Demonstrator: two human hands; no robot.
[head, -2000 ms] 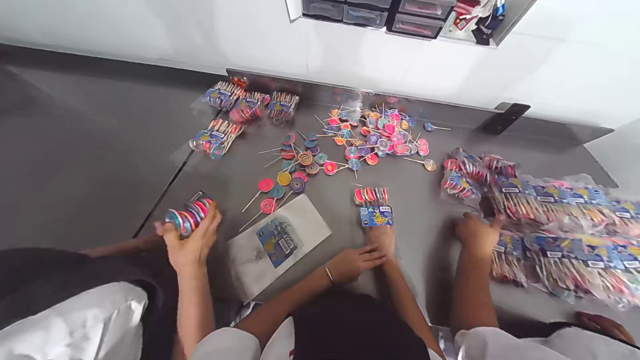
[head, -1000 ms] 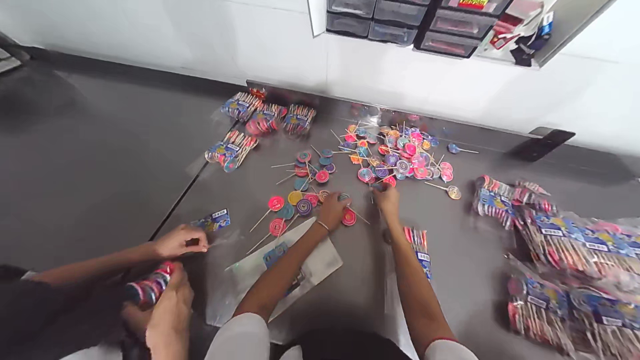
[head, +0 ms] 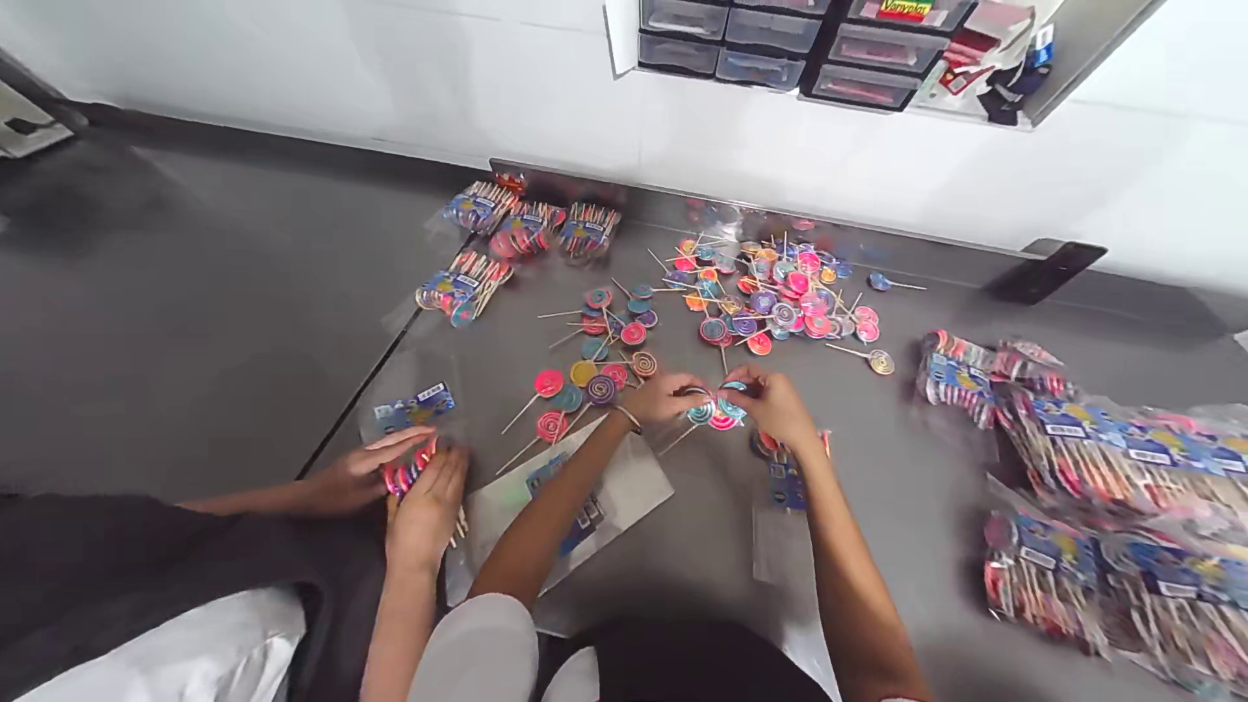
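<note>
My left hand point(head: 666, 398), with a bracelet at the wrist, pinches lollipops at mid-table. My right hand point(head: 772, 402) meets it from the right, its fingers on a blue swirl lollipop point(head: 733, 393). More swirl discs point(head: 722, 421) show just below both hands. Under my right forearm lies a clear bag with a blue printed card point(head: 786, 485) and some lollipops. Loose lollipops point(head: 602, 390) lie left of my left hand, and a larger pile point(head: 785, 302) lies beyond my right. My left forearm crosses over a white sheet point(head: 624, 478) with blue printed cards point(head: 585, 522).
At left, a co-worker's hands point(head: 424, 487) hold a lollipop bundle beside a card in clear film point(head: 414, 408). Bagged bundles lie at the back left point(head: 526, 229) and in a stack at right point(head: 1121, 448). A black bracket point(head: 1063, 273) stands at the back edge; drawers point(head: 760, 68) are above.
My hands have left the carded bundle where they were two seconds ago and moved to the loose lollipops, then slightly back with some. Another person's hand at the right has gone from view.
</note>
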